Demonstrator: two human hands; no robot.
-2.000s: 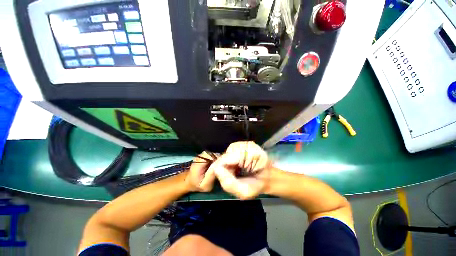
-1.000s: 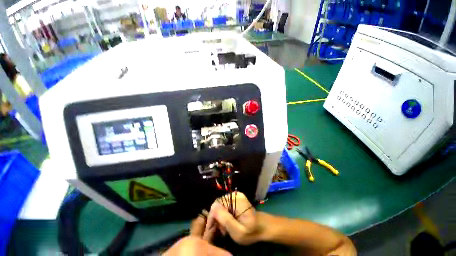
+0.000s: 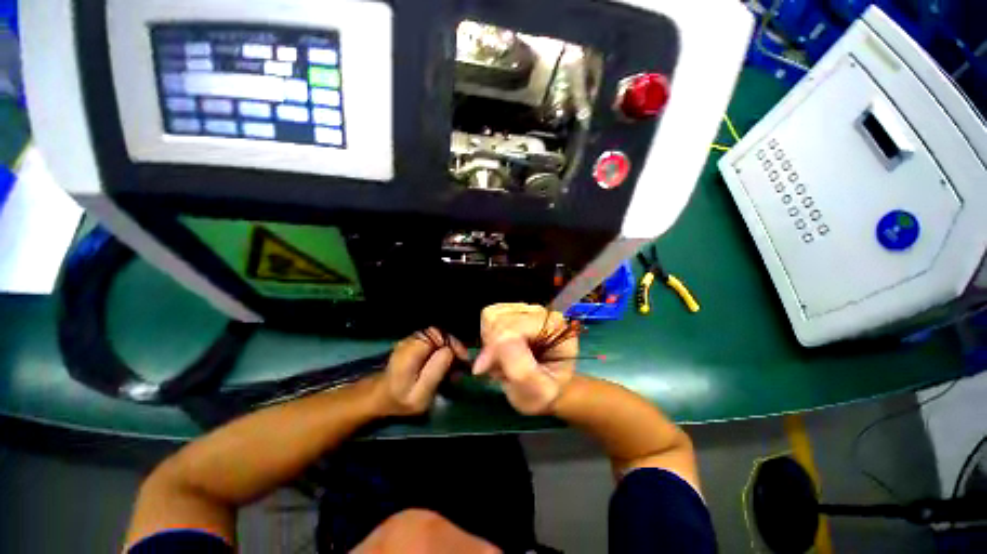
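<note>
My left hand [image 3: 420, 373] is closed around thin black wires at the bench's front edge, below the machine. My right hand [image 3: 525, 357] is beside it, closed on several wires. Their orange-tipped ends [image 3: 571, 331] stick out to its right, one with a reddish tip further out. The hands are close together with a small gap. The ferrule crimping machine [image 3: 400, 206] stands directly in front, and its wire feed opening [image 3: 474, 247] shows no wire in it. The black cable coil [image 3: 81, 314] lies left, with wires running toward my left hand.
A blue parts bin [image 3: 608, 301] sits by the machine's right side, with yellow-handled cutters [image 3: 667, 290] beside it. A second white machine [image 3: 855, 195] stands far right. White paper [image 3: 38, 233] is at left. A round black base [image 3: 785, 503] is on the floor at lower right.
The view has tilted back down from the machine's front. My hands have moved slightly apart, and my right hand has turned so the orange-tipped wires point right instead of up toward the feed opening.
</note>
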